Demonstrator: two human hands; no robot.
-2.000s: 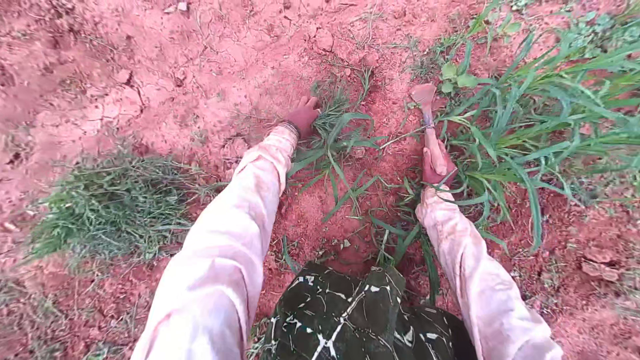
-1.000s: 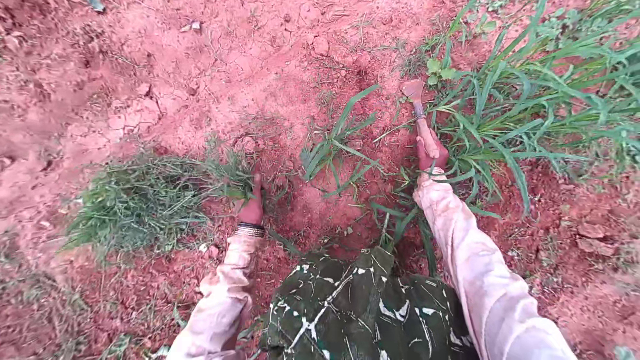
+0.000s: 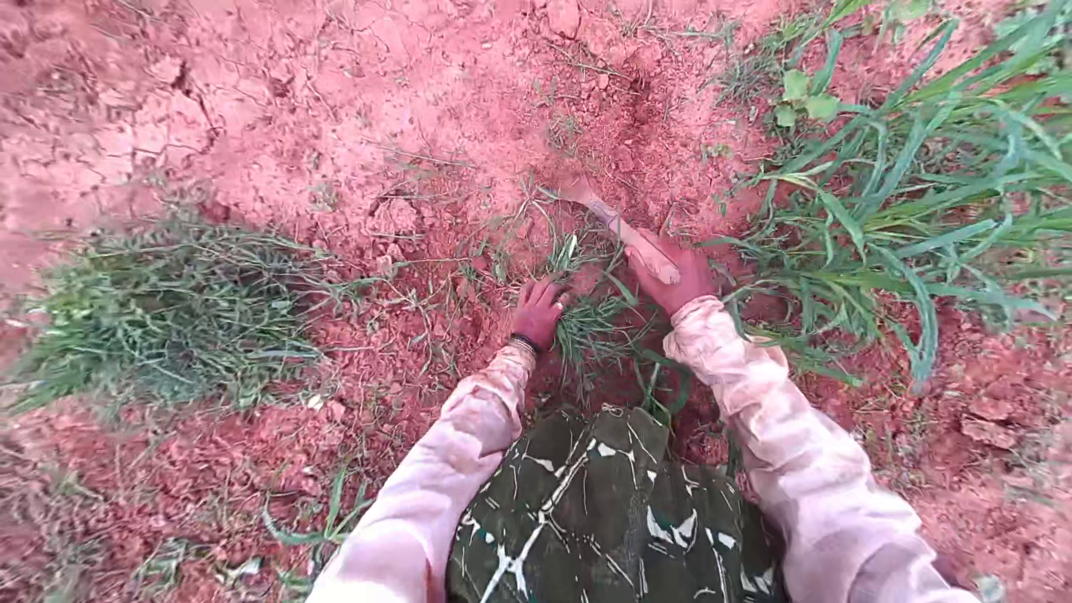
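Observation:
My left hand is closed around some of the green grass low on the red soil in front of my knees. My right hand grips the wooden handle of a small hand tool with a flat, soil-coloured blade. Its blade points up and left and rests at the soil, just beyond the grass by my left hand. The exact kind of tool cannot be told. A heap of pulled grass lies on the soil at the left.
Tall broad-bladed grass grows at the right, close to my right hand. Cracked red soil spans the far side. A small grass tuft stands at the lower left, and soil clods lie at the lower right.
My left hand was at the grass heap a second ago and has moved right. My right hand has brought the tool left, away from the tall grass. The upright tuft between the hands no longer stands.

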